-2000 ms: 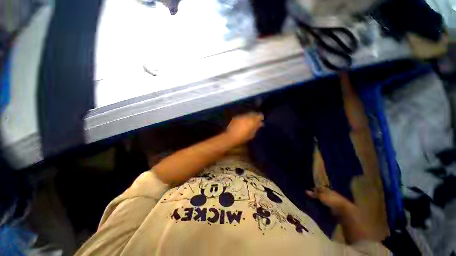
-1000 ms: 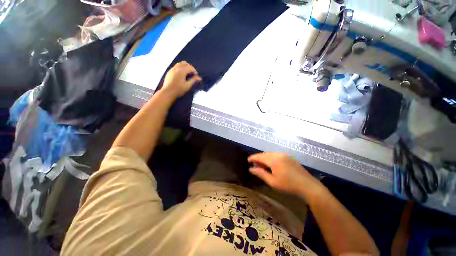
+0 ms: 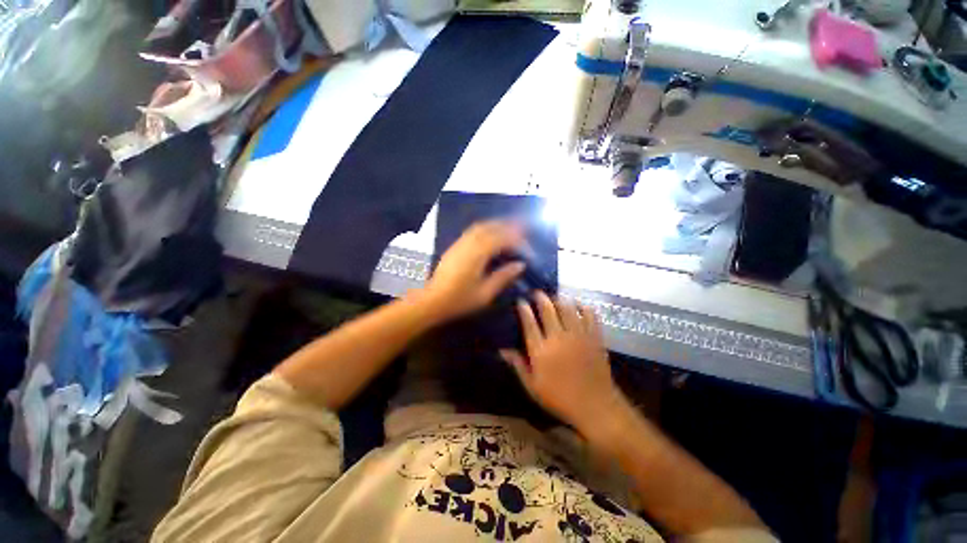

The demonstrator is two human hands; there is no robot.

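A small dark fabric panel (image 3: 467,212) lies at the table's front edge, with its lower part over the edge. My left hand (image 3: 475,270) is on the panel, thumb and fingers bent together on the cloth. My right hand (image 3: 567,355) rests on its lower right side with fingers apart. The hands are close together and cover the panel's middle. A long dark cut piece (image 3: 408,138) lies to the left, its near end over the front edge.
The sewing machine (image 3: 732,106) stands behind right, its needle area (image 3: 626,170) above the table. Pale scraps (image 3: 705,202), a black phone (image 3: 774,228) and black-handled scissors (image 3: 875,345) lie at right. A black cloth pile (image 3: 154,228) and blue scraps (image 3: 111,345) hang at left.
The small panel now lies on the table front. My left hand has moved right from the long piece onto it, and my right hand has come up to it from near my lap.
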